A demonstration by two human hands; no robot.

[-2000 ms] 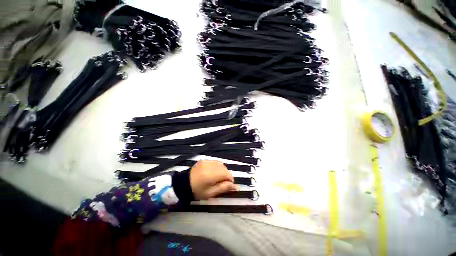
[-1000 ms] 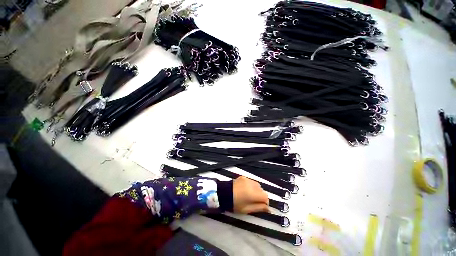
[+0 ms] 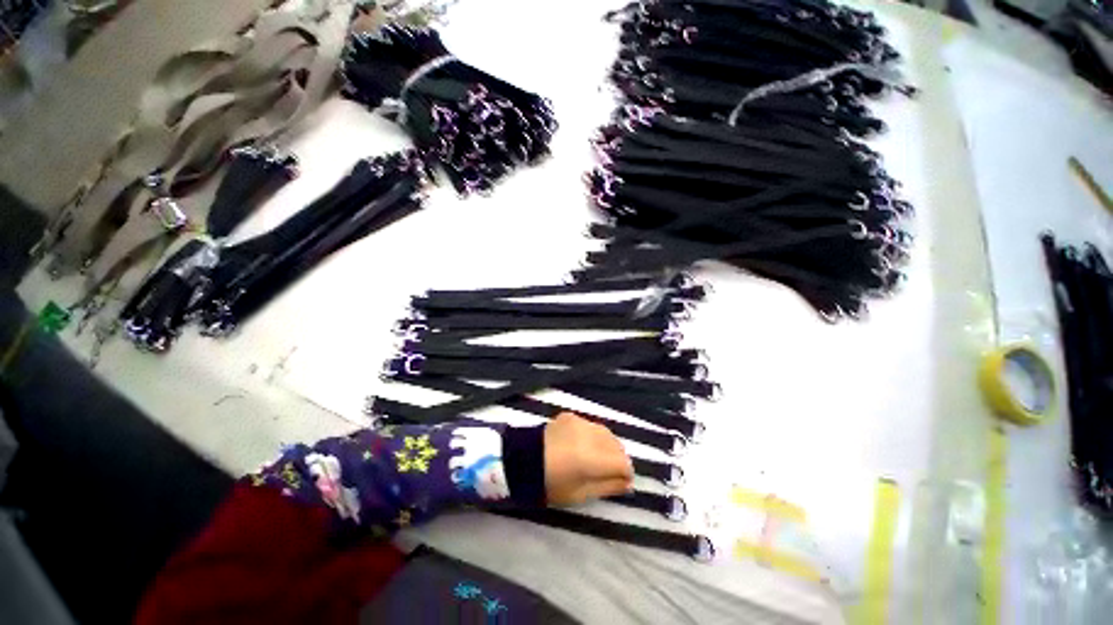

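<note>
My left hand [image 3: 586,460] reaches in from the lower left in a patterned sleeve. Its fingers are curled down over the near black webbing straps [image 3: 555,357]. The fingertips are hidden, so whether they grip a strap does not show. These straps lie loosely side by side, some crossed, with metal rings at their ends. The nearest strap [image 3: 610,532] passes below the hand and ends in a D-ring [image 3: 704,548]. My right hand is not in view.
A large black strap pile [image 3: 745,159] lies behind. Tied black bundles [image 3: 470,110] and khaki webbing [image 3: 183,110] are at left. A yellow tape roll [image 3: 1018,385], tape marks [image 3: 879,549] and more black straps [image 3: 1086,354] are at right on the white table [image 3: 806,391].
The camera view has shifted, bringing more of the khaki webbing at left into view. My left hand stays over the near straps in a similar curled pose.
</note>
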